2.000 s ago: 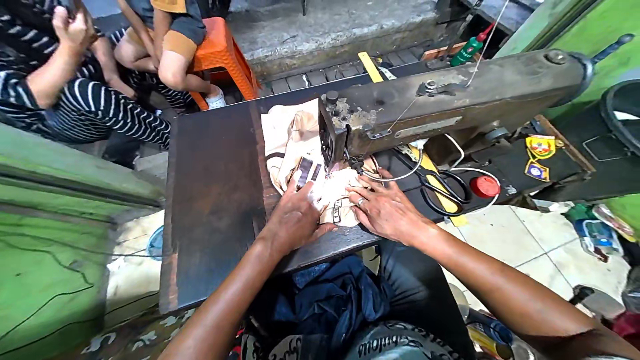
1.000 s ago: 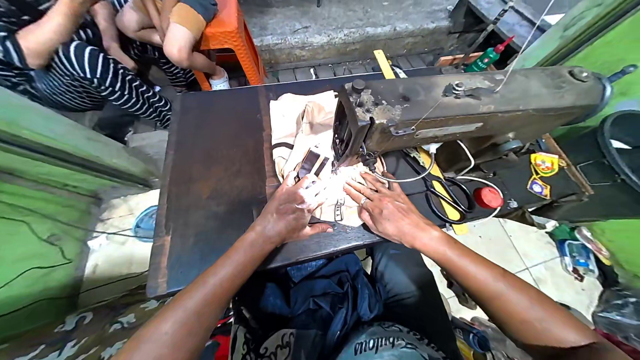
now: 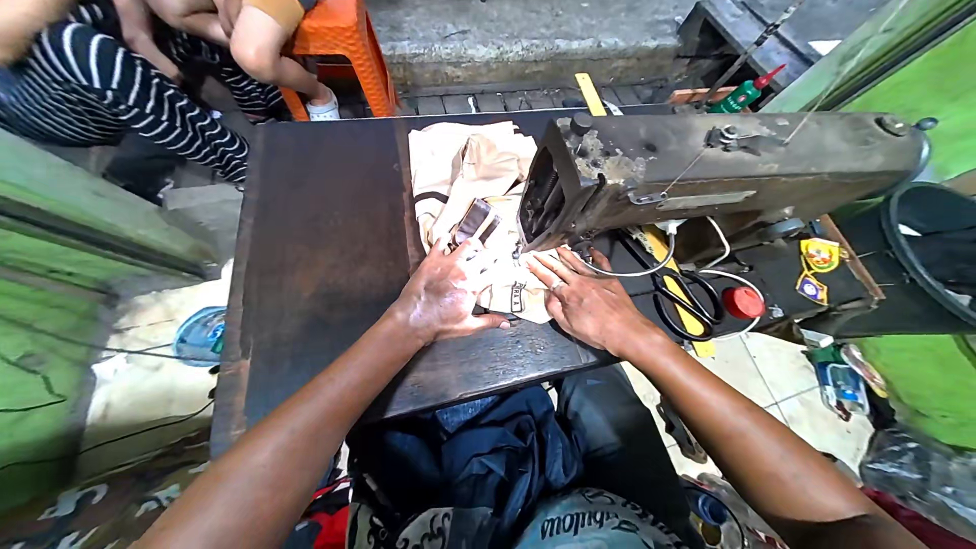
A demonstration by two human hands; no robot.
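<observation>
A beige fabric garment [image 3: 488,164] lies bunched on the dark table, its near part under the head of an old sewing machine [image 3: 717,160]. My left hand [image 3: 451,293] presses flat on the cloth left of the needle area, fingers spread, beside a dark patch [image 3: 476,221]. My right hand [image 3: 591,301] rests on the cloth's right edge, fingertips partly hidden near the machine head. Between the hands a small patch with writing [image 3: 518,297] shows on the cloth. The bright glare of the machine light hides the stitching spot.
Black-handled scissors [image 3: 690,305], a yellow ruler [image 3: 675,286], a red round container [image 3: 743,303] and embroidered badges [image 3: 820,255] lie right of the machine. A green bottle [image 3: 738,97] is behind it. People sit beyond the wooden table [image 3: 328,229], near an orange stool [image 3: 343,34].
Both hands stay on the cloth, with only slight changes in position. A seated person's raised hand at the upper left has moved. The view has shifted slightly.
</observation>
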